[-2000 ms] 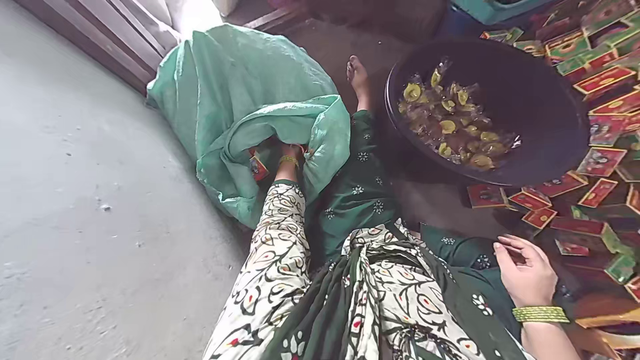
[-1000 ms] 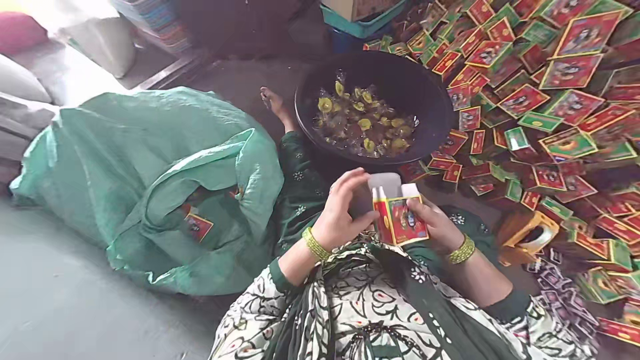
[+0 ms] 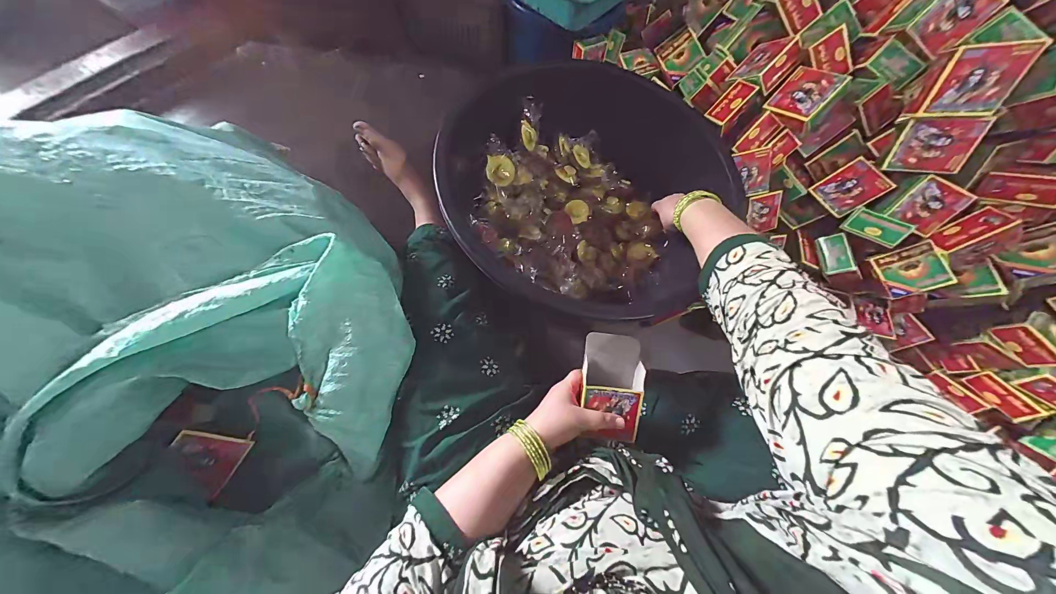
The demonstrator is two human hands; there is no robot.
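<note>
My left hand [image 3: 569, 412] holds a small red printed cardboard box [image 3: 612, 403] over my lap, its pale top flap standing up. My right hand [image 3: 670, 210] reaches into a large dark plastic basin [image 3: 487, 276], at the right edge of a heap of clear-wrapped packets with yellow pieces [image 3: 577, 212]. The fingertips are hidden among the packets, so whether they grip one cannot be told. At the left lies a green woven sack [image 3: 198, 322] with its mouth folded back; a red box [image 3: 212, 458] shows inside it.
Many red and green printed boxes [image 3: 932, 206] are piled on the floor at the right. A blue container [image 3: 549, 33] stands behind the basin. My bare foot [image 3: 388, 157] rests between the sack and the basin.
My right hand has left the box and moved into the basin. My left hand still holds the box. Two seconds ago one hand was inside the sack. The view has shifted.
</note>
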